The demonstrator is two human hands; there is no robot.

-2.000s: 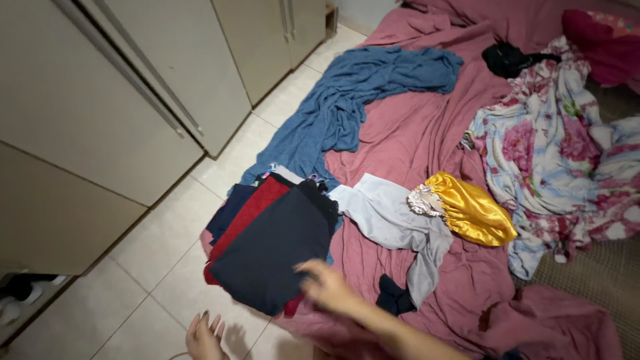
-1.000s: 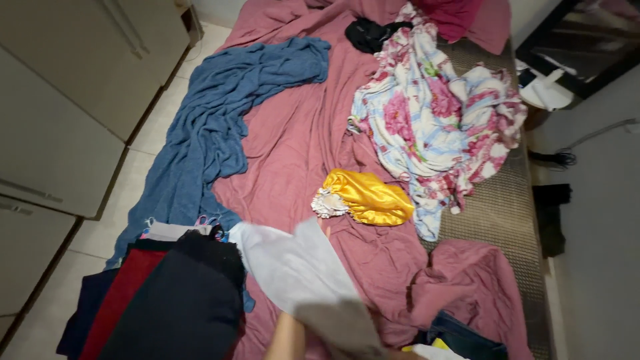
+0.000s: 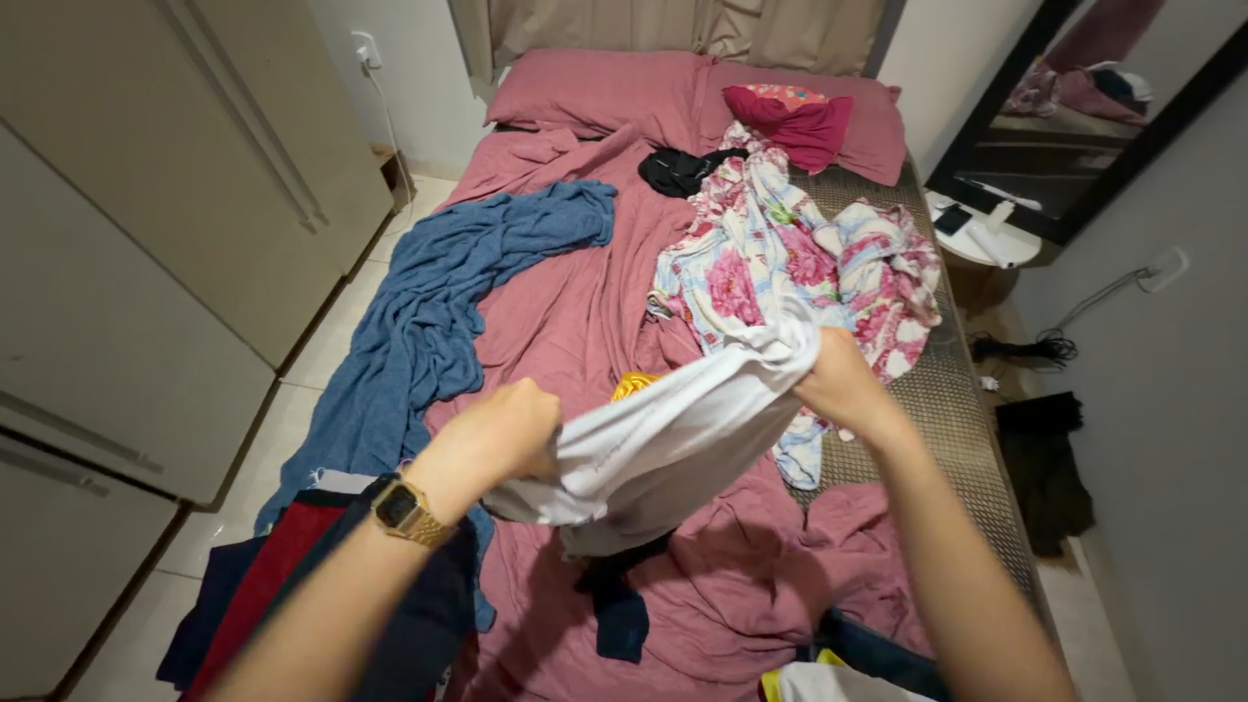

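Observation:
A white cloth garment (image 3: 673, 429) is stretched between my two hands above the bed. My left hand (image 3: 502, 429), below which a gold-coloured watch (image 3: 411, 512) sits on the wrist, grips one end. At the other end, my right hand (image 3: 838, 375) holds a bunched part. Behind the garment, a bit of yellow satin cloth (image 3: 636, 385) shows; the rest of it is hidden. A dark navy cloth (image 3: 621, 614) lies on the pink sheet (image 3: 556, 331) below. Folded dark and red garments (image 3: 268, 575) are stacked at the lower left, partly behind my left forearm.
A blue towel-like cloth (image 3: 419, 302) lies along the bed's left side, a floral cloth (image 3: 760, 263) on the right. Near the pillows (image 3: 604, 93) is a black garment (image 3: 682, 171). Wardrobes (image 3: 127, 273) stand left; a small white table (image 3: 985, 234) and a mirror (image 3: 1063, 127) are at right.
The white garment lay on the bed beside the folded stack two seconds ago; now both my hands hold it raised. The view has shifted up toward the pillows.

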